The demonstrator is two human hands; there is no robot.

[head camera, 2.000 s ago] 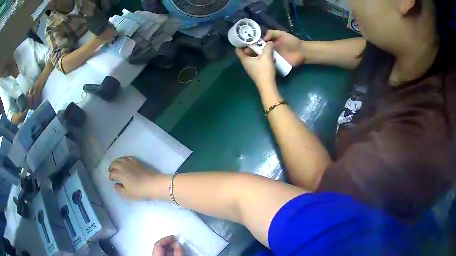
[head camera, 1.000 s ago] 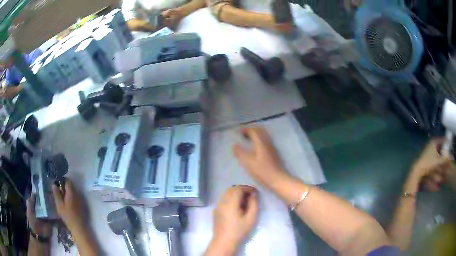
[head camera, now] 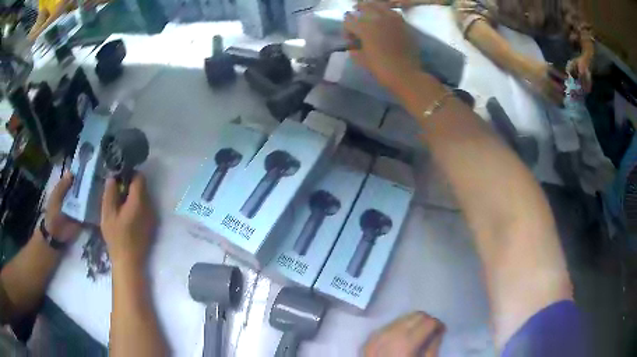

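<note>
My right hand (head camera: 383, 38) is at the top centre, its arm stretched over the cartons. Its fingers are at a pale carton (head camera: 436, 56) and a small dark piece; blur hides whether it grips either. My left hand (head camera: 405, 338) is low at the bottom edge, partly cut off, with fingers curled; its palm is hidden. Several light-blue cartons with fan pictures lie face up between my hands, one (head camera: 276, 185) overlapping its neighbours and one (head camera: 364, 240) at the right end. Two dark grey fans, one at left (head camera: 215, 282) and one at right (head camera: 297, 312), lie below the cartons.
At left, another person's hands hold a light-blue carton (head camera: 85, 167) and a dark fan (head camera: 126, 150). More dark fans (head camera: 269, 64) lie behind the cartons on the white paper (head camera: 167, 90). Another person's arm (head camera: 506, 52) is at upper right.
The view has turned left and come closer to the cartons. My right hand has moved from the paper beside the cartons to behind them. My left hand sits lower in view.
</note>
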